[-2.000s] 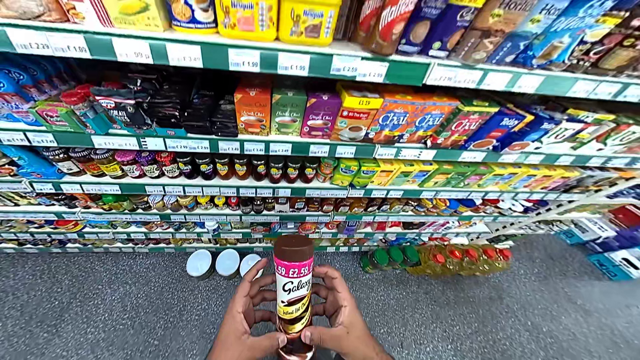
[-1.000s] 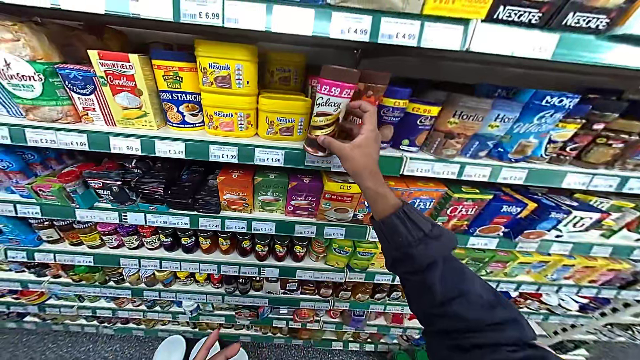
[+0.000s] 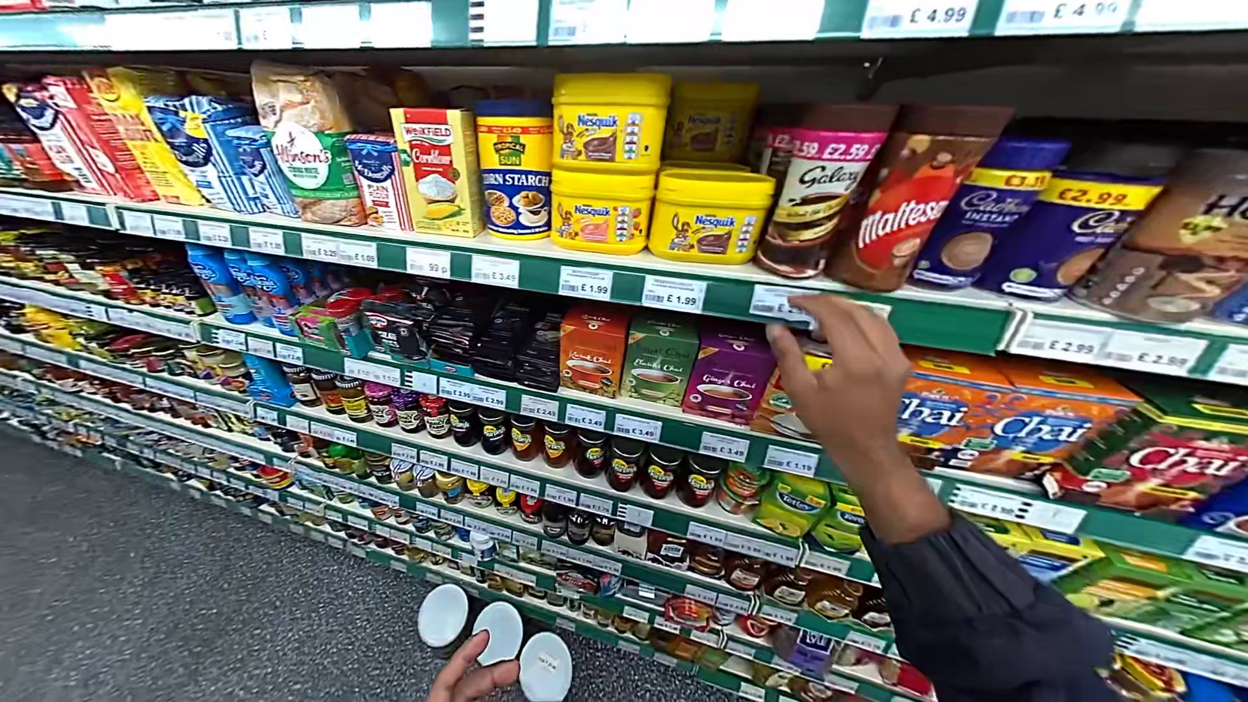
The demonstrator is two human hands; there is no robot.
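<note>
My right hand (image 3: 843, 380) is raised at the green shelf edge, its thumb and forefinger at a price label (image 3: 780, 304); whether they touch it I cannot tell. Just above, a Galaxy drinking chocolate tub (image 3: 819, 190) stands on the shelf, leaning slightly, beside a Maltesers tub (image 3: 916, 200). Yellow Nesquik tubs (image 3: 712, 216) are to its left, Cadbury jars (image 3: 999, 214) to the right. My left hand (image 3: 475, 673) shows only partly at the bottom edge, fingers apart, holding nothing visible, near white round lids (image 3: 499, 632).
Chai boxes (image 3: 726, 375) fill the shelf below, under and beside my right hand. Small jars (image 3: 624, 466) line the lower shelves. Corn starch (image 3: 514, 175) and flour bags (image 3: 302, 146) stand farther left. Grey speckled floor (image 3: 195, 575) lies at the lower left.
Two seconds ago both hands held the Galaxy tub low over the floor. One second ago my right hand had it at the upper shelf; now the tub stands there, released, and the hand is lower.
</note>
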